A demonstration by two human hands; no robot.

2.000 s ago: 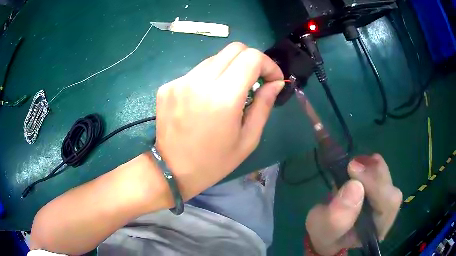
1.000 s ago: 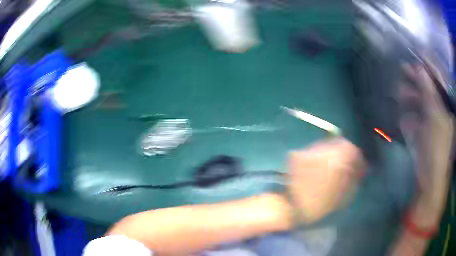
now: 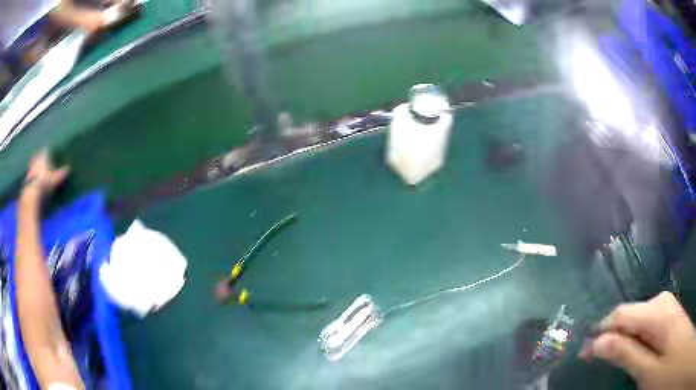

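My right hand is at the lower right, thumb and finger pinched on a blurred dark adapter piece. A small circuit board with pale and yellow parts shows just left of the fingertips. My left arm reaches up the far left over the blue bin. My left hand is small and blurred beside the green conveyor; whether it holds anything cannot be told. The craft knife lies at the right. The solder wire coil lies at lower centre, its loose end running towards the knife.
Green-handled side cutters lie left of centre. A white bottle stands near the bench's back edge. A crumpled white cloth is beside the blue bin. Another person's hand shows top left beyond the conveyor.
The view has swung left. My left hand has left the work and reached far left. My right hand no longer shows the soldering iron and is now by the board.
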